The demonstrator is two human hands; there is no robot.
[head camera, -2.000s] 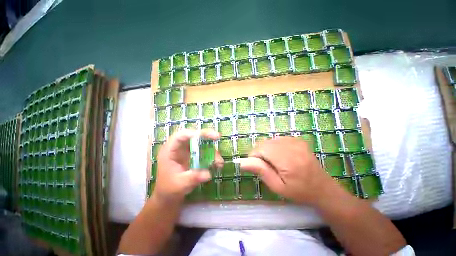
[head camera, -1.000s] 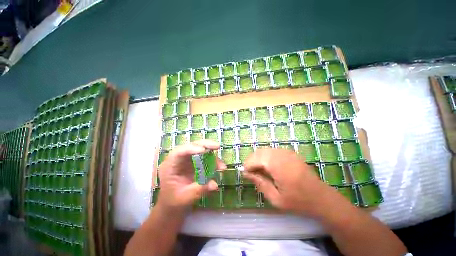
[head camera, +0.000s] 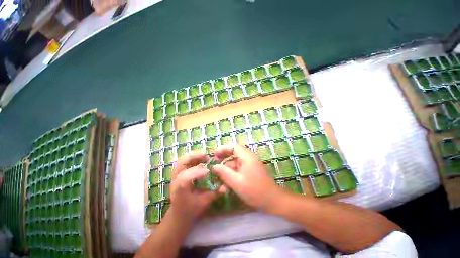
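Observation:
My left hand (head camera: 190,185) holds a small green circuit board (head camera: 206,180) in its fingers, above the lower left part of the central cardboard sheet (head camera: 232,110). My right hand (head camera: 243,174) is closed up against the board, its fingertips touching or nearly touching my left fingertips. The fingers cover much of the board. Whether the right fingers pinch a tool cannot be made out. Rows of green boards (head camera: 254,119) lie on the sheet around and beneath my hands, with a bare tan strip between upper rows.
Stacked loaded sheets (head camera: 55,186) stand at the left. A partly filled sheet (head camera: 411,95) lies at the right, its boards uneven. White wrap (head camera: 373,136) lies under the central sheet. A dark green surface (head camera: 202,45) runs behind; a box (head camera: 55,20) shows at the far upper left.
My right hand has closed in on the board, which was held tilted and more visible before. The view has shifted right, showing more of the right sheet.

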